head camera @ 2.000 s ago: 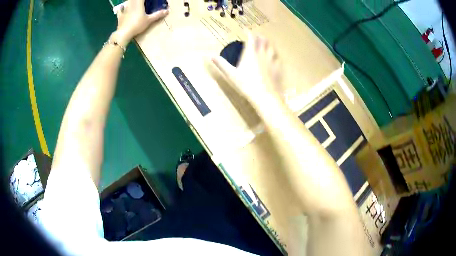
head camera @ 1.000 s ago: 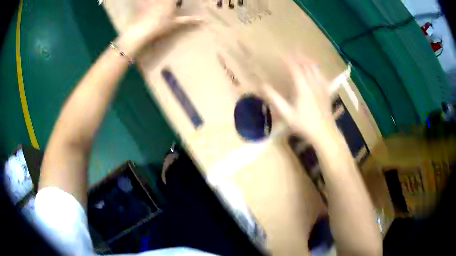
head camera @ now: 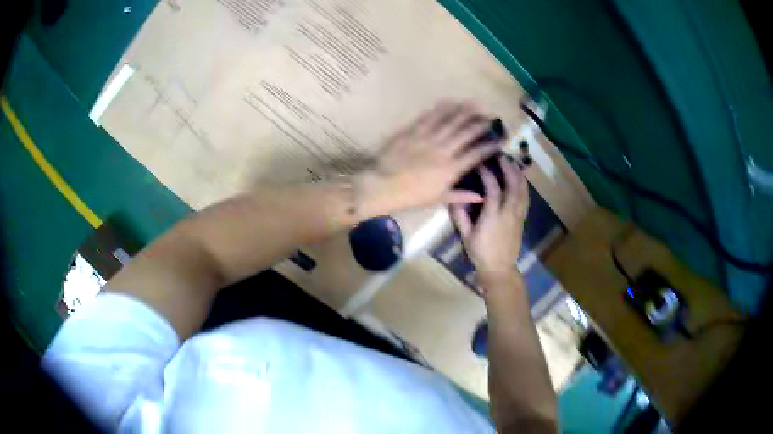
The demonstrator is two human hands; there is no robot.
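My left hand [head camera: 441, 157] and my right hand [head camera: 496, 216] meet over the cardboard at the right, cupped around dark black parts [head camera: 477, 180]. The fingers cover most of these parts, and their exact shape and number are blurred. Several small black parts [head camera: 523, 155] lie just beyond my right fingertips. A round black cover [head camera: 375, 243] lies flat on the cardboard below my left wrist, touched by neither hand. Another dark round piece [head camera: 481, 339] shows partly beside my right forearm.
Printed cardboard [head camera: 212, 93] covers the green bench. A pale strip [head camera: 407, 254] crosses it near the cover. A brown carton [head camera: 678, 364] stands at the lower right, with a dark device with a blue light [head camera: 653, 298] on it. A black cable [head camera: 661, 208] runs along the right.
The view has swung. My left hand has come across to meet my right hand at the dark parts. The two hands were apart before, with the black cover between them.
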